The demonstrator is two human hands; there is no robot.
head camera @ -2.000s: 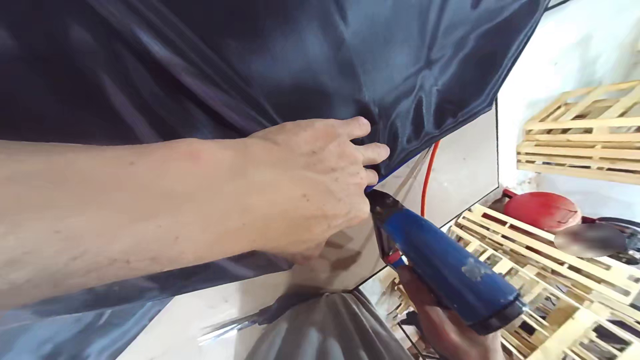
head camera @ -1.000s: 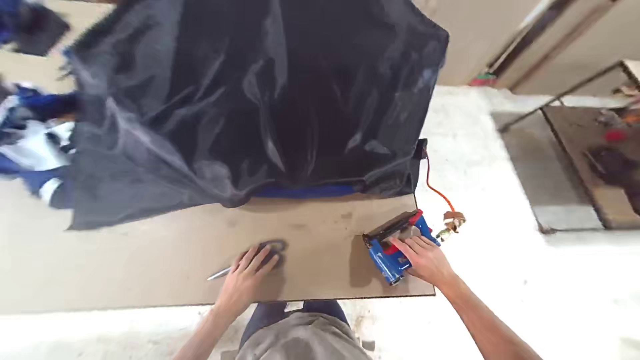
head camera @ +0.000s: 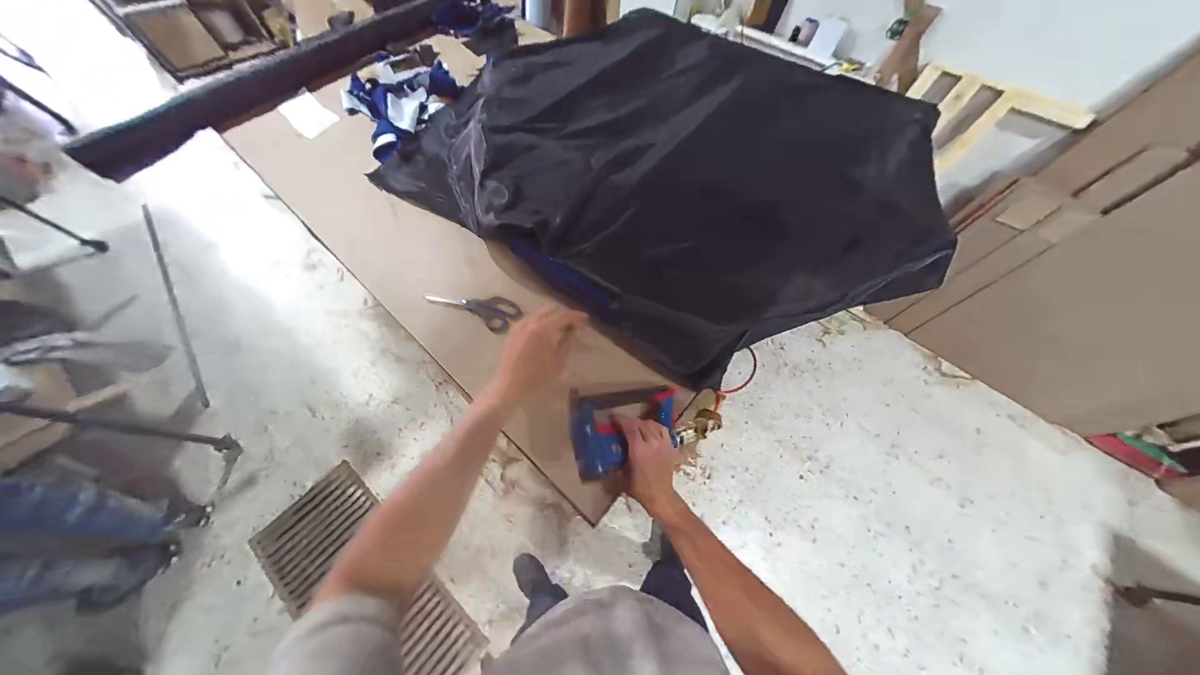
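My right hand is closed on a blue pneumatic stapler, which lies at the near corner of the table. My left hand is over the table beside the near edge of a large piece covered in black fabric; it holds nothing that I can see, and its fingers are blurred. Scissors with dark handles lie on the table just beyond my left hand. A strip of blue material shows under the black fabric's edge. What lies under the fabric is hidden.
Blue and white fabric scraps lie on the table's far part, near a long dark roll. An orange air hose loops beside the stapler. Large brown panels stand at the right. A slatted grate lies on the floor.
The view has swung widely. My left hand has lifted from the tabletop and moved toward the fabric's edge. The stapler stays in my right hand on the table.
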